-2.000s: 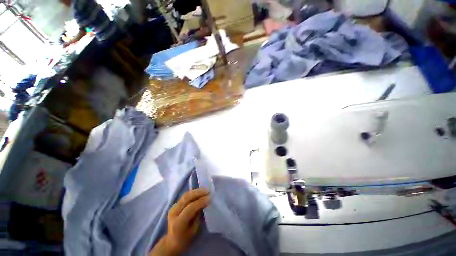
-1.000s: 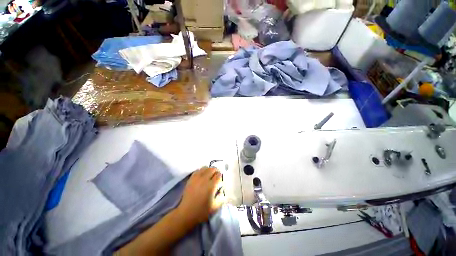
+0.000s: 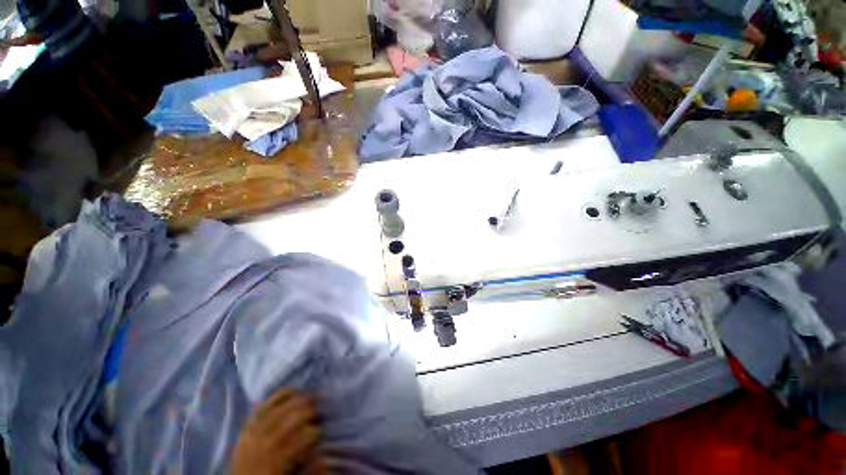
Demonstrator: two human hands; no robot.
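Observation:
A large blue-grey garment piece (image 3: 204, 334) lies bunched over the left part of the white table, its right edge close to the needle area (image 3: 417, 306). One hand, which looks like my left hand (image 3: 278, 432), is blurred at the bottom, on the garment piece with its fingers pressed into the folds. Whether it grips the cloth cannot be told. My right hand is not in view. The lockstitch sewing machine (image 3: 547, 232) stands right of the cloth. Its presser foot is hard to make out.
A stack of cut panels (image 3: 46, 306) hangs at the left table edge. Behind are a plastic-wrapped brown board (image 3: 241, 181), white folded cloth (image 3: 250, 100) and a crumpled blue-grey heap (image 3: 482, 97). Snips (image 3: 657, 336) lie right of the needle. Red cloth (image 3: 686, 445) is low right.
The garment piece is now bunched up and covers the small flat piece seen before. The hand has moved from beside the needle down and left. The view has shifted right.

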